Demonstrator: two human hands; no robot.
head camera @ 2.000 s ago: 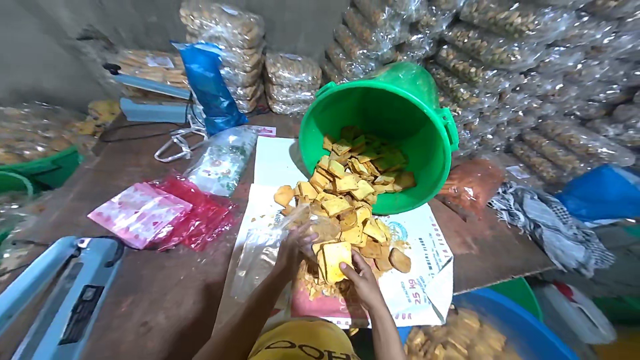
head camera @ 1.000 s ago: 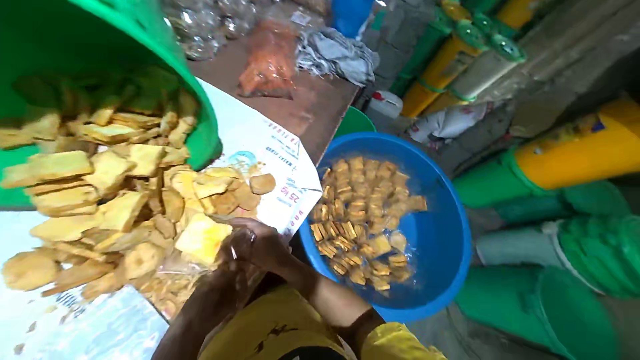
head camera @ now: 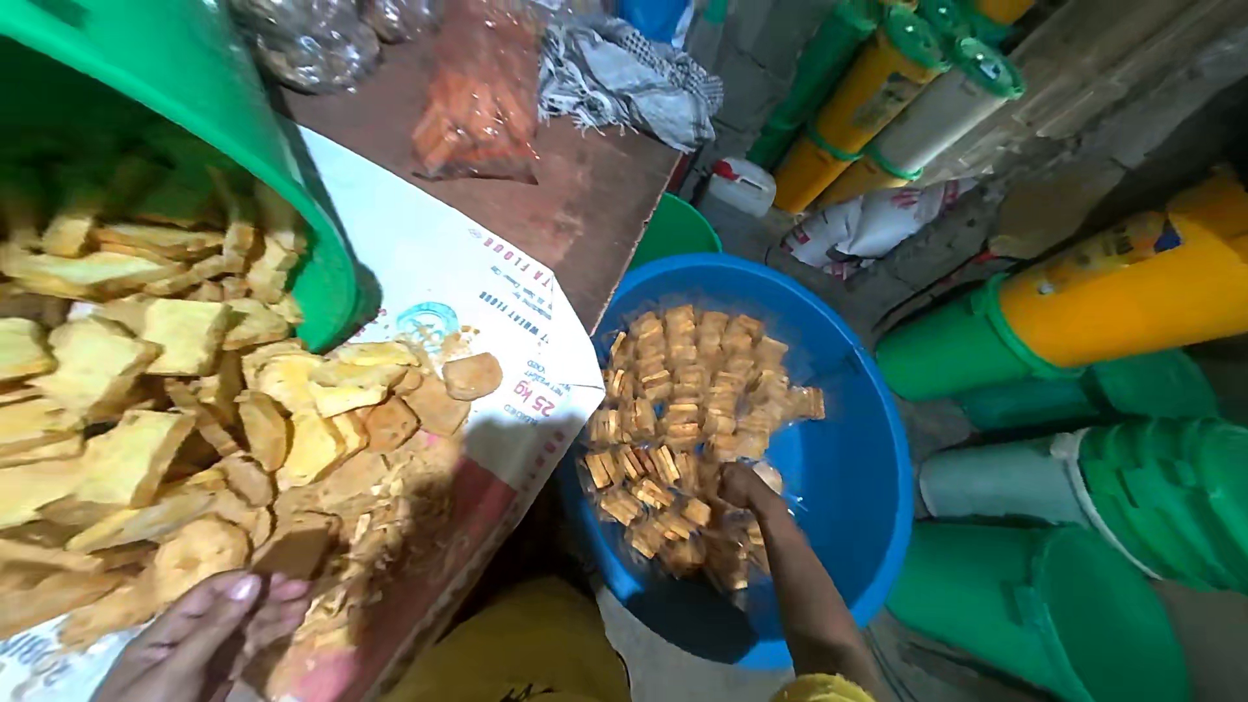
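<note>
My left hand [head camera: 210,624] is at the lower left, its fingertips at a browned cracker piece [head camera: 297,546] on the edge of the heap of yellow cracker pieces [head camera: 127,458]. The heap spills from a tipped green bucket [head camera: 327,283] onto a printed flour sack [head camera: 458,244]. My right hand [head camera: 746,487] reaches down into a blue plastic basin [head camera: 848,390], among clear bags packed with stacked crackers [head camera: 682,370]. Its fingers are partly hidden, and whether they grip a bag cannot be told.
On the brown table [head camera: 604,214] lie a bag of orange pieces [head camera: 478,117] and a checkered cloth [head camera: 624,78]. Green buckets [head camera: 1043,604] and yellow containers [head camera: 1131,283] stand or lie on the floor to the right. A white jug [head camera: 741,185] is behind the basin.
My right hand has moved from the heap's edge, beside a yellow cracker piece, down into the blue basin. My left hand is now apart from it at the heap. The view has swung right since the earliest frame.
</note>
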